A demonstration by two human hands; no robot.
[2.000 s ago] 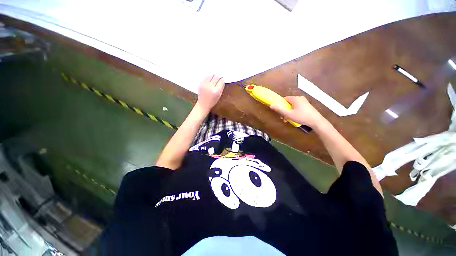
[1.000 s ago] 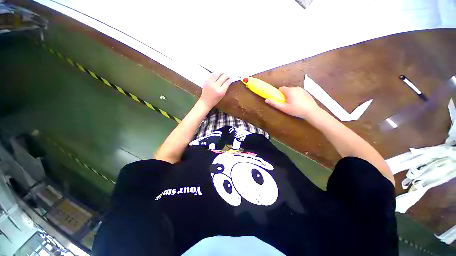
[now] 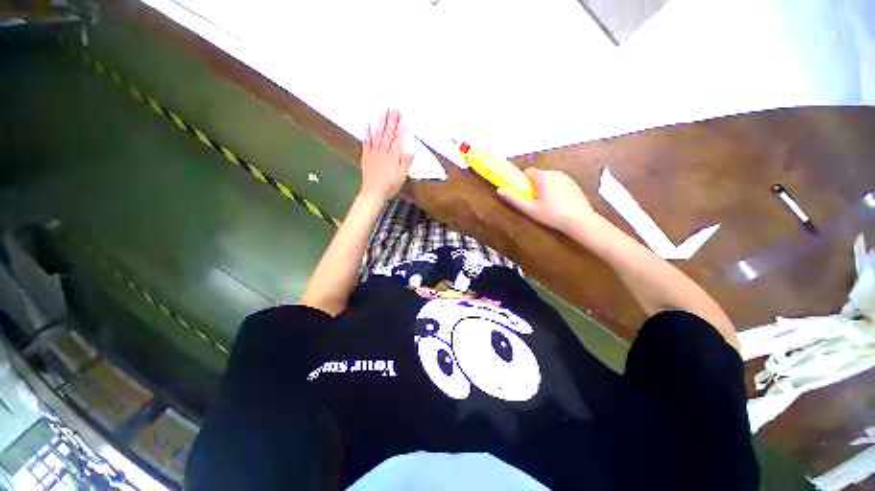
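A large white sheet (image 3: pixel 537 86) covers the far and left part of the brown worktable. My right hand (image 3: pixel 552 197) grips a yellow utility knife (image 3: pixel 497 171), its red-spotted tip end pointing up-left at the sheet's near corner. The blade itself is hard to make out. My left hand (image 3: pixel 386 158) lies flat with fingers extended on the near edge of the sheet, left of the knife. A pointed white strip end (image 3: pixel 424 163) lies beside its fingers, with a dark gap between it and the sheet.
An angled white offcut (image 3: pixel 638 216), a marker pen (image 3: pixel 794 208) and a translucent ruler-like band (image 3: pixel 806 235) lie on the brown tabletop (image 3: pixel 739 153) at right. A waste strip pile (image 3: pixel 815 336) is at the table end. A grey flat plate (image 3: pixel 624 17) rests on the sheet.
My left hand has moved left and flattened, its fingers straightened. A pointed strip end now shows apart from the sheet. The knife's rear has swung down slightly. The view has shifted.
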